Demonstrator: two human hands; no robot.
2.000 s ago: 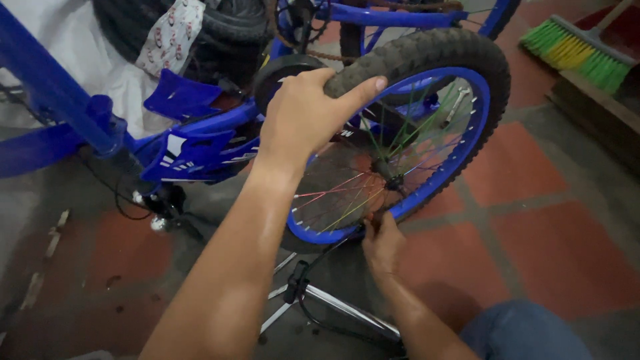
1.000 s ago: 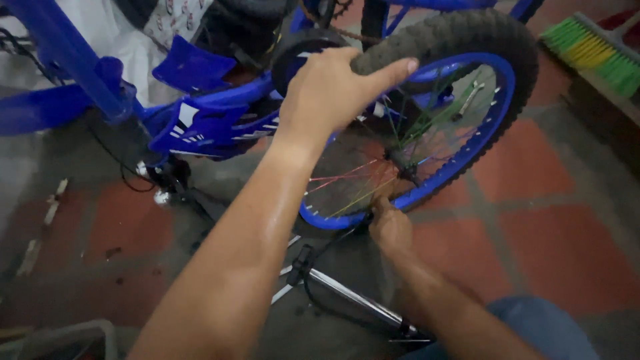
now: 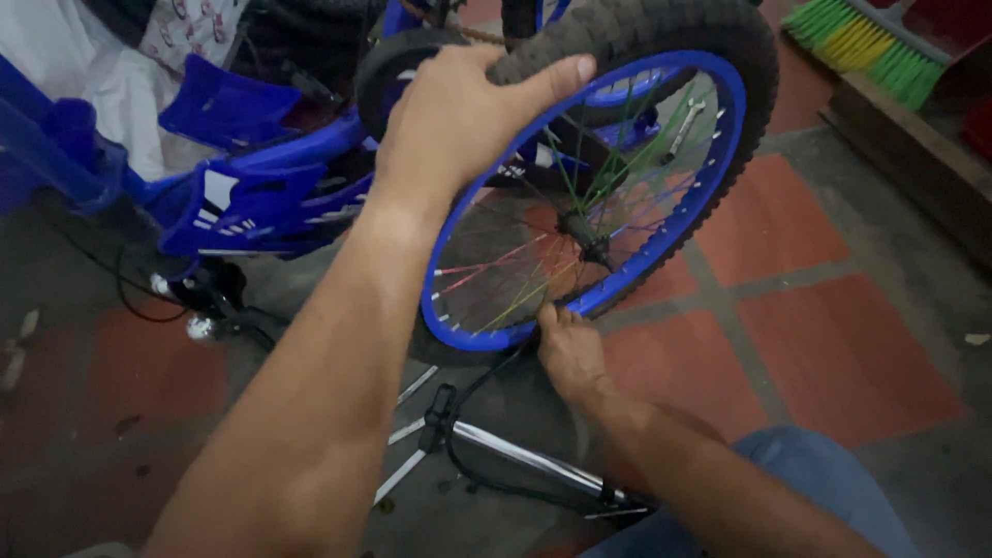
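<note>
A bicycle wheel with a knobby black tyre (image 3: 756,101), a blue rim (image 3: 732,132) and coloured spokes leans tilted in front of me. My left hand (image 3: 465,116) grips the tyre at its upper left, thumb over the tread toward the rim. Low on the wheel, my right hand (image 3: 570,349) pinches at the rim, where a black pump hose (image 3: 496,368) ends; the fingertips and the valve are hidden. The hose runs from a floor pump (image 3: 527,457) with a silver barrel, lying on the floor just below the wheel.
A blue bicycle frame (image 3: 263,159) fills the left and runs behind the wheel. A combination wrench (image 3: 686,130) shows through the spokes. At the upper right are a green and yellow broom (image 3: 860,46) and a wooden beam (image 3: 914,155). The floor has red tiles (image 3: 845,349).
Both hands stay at about the same places on the wheel. The view has shifted somewhat since the first frame.
</note>
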